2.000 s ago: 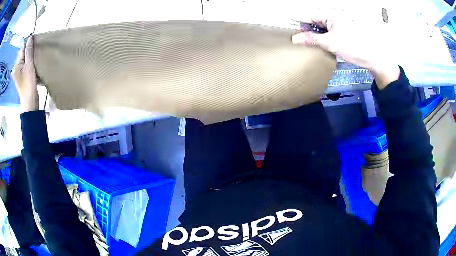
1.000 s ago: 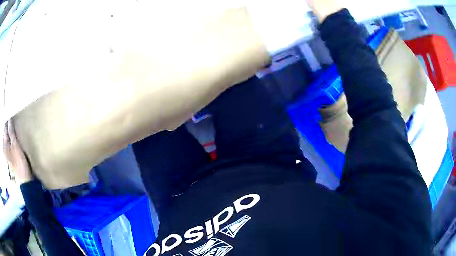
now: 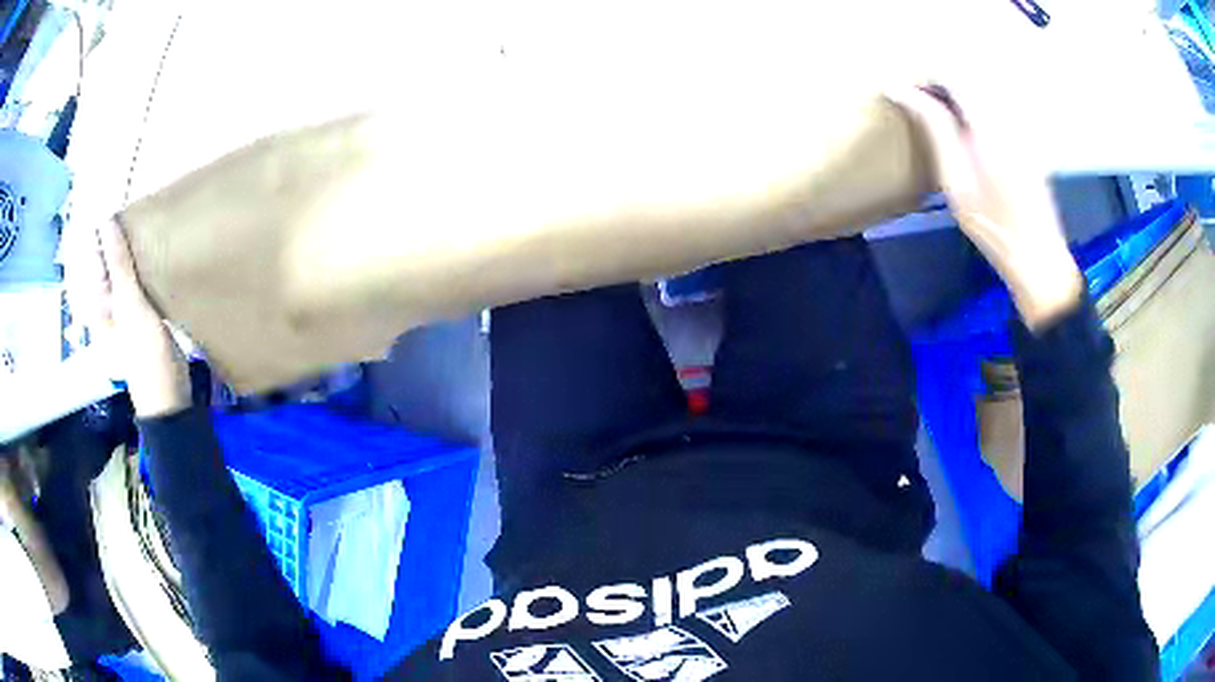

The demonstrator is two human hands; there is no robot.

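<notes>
A long khaki panel (image 3: 533,247) lies across the white table and hangs over its front edge above my lap. Its upper middle is washed out by glare. My left hand (image 3: 136,320) is at the panel's left end, with the fingers along its edge. My right hand (image 3: 983,187) holds the panel's right end, with the fingers at its upper right corner. A slim dark tool (image 3: 1030,11) lies on the table at the top right, apart from my hands.
A blue crate (image 3: 360,466) stands below the table at left. Another blue crate (image 3: 953,426) is below at right, with stacked khaki pieces (image 3: 1153,340) beside my right arm. A grey unit with a round vent (image 3: 20,200) is at the left edge. Khaki cloth hangs at lower left.
The view has swung back from the right. My right hand, at the top edge a second ago, now holds the panel's right end. My left hand stays at the left end.
</notes>
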